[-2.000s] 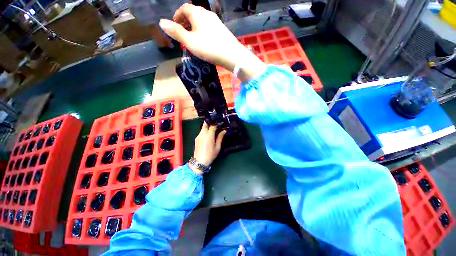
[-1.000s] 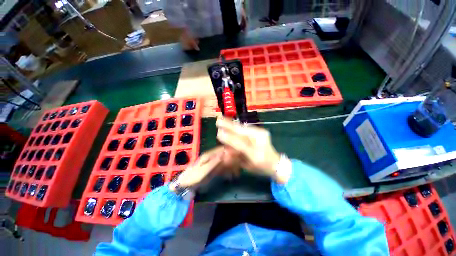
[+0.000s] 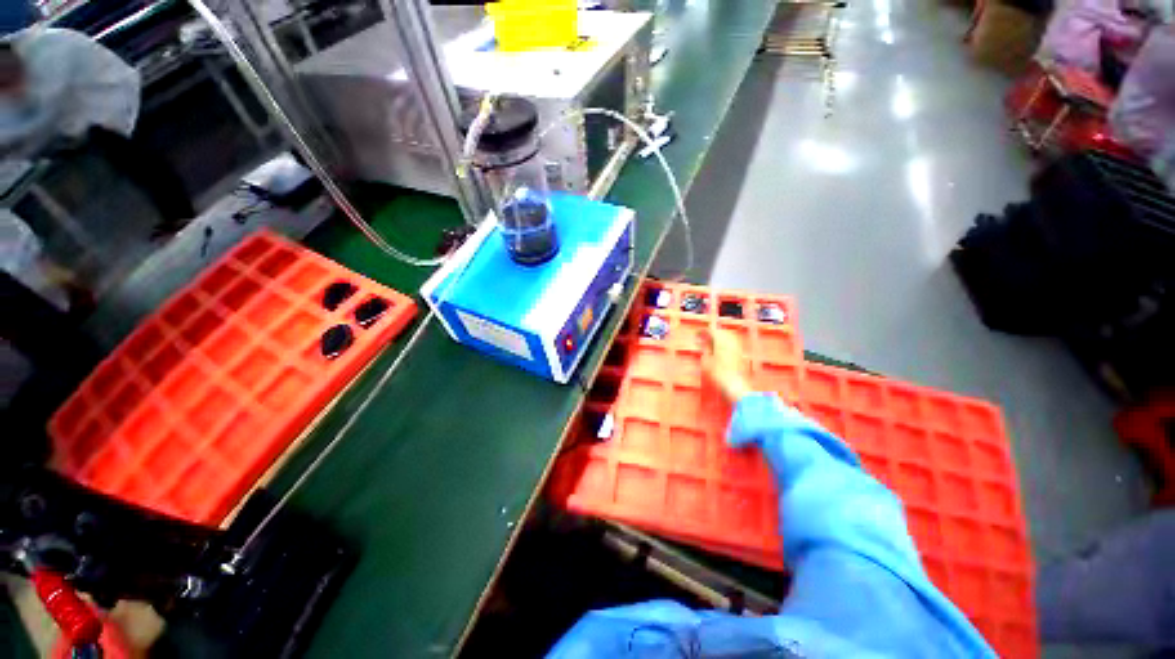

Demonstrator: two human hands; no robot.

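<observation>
My right hand point(image 3: 724, 366) is small and blurred over the upper part of the right red parts tray point(image 3: 664, 487). Its fingers point toward the far rows. Whether it holds a unit cannot be seen. Several black units point(image 3: 732, 310) sit in the far row, and another black unit point(image 3: 655, 328) lies in the row nearer me. My left hand cannot be made out. The press fixture point(image 3: 245, 586) is at the lower left, its red lever point(image 3: 65, 605) cut near the frame edge, with a blurred orange-red patch beside it.
The blue machine point(image 3: 535, 290) bears a clear jar point(image 3: 526, 213). A thin air tube point(image 3: 338, 435) runs toward the fixture. Another red tray point(image 3: 219, 373) holds three black units at one end. An adjoining red tray point(image 3: 921, 444) is at right. A person point(image 3: 71, 97) is at upper left.
The view has swung right. My hands have parted from in front of the fixture, and my right hand has moved over the right tray. The left trays have left the view.
</observation>
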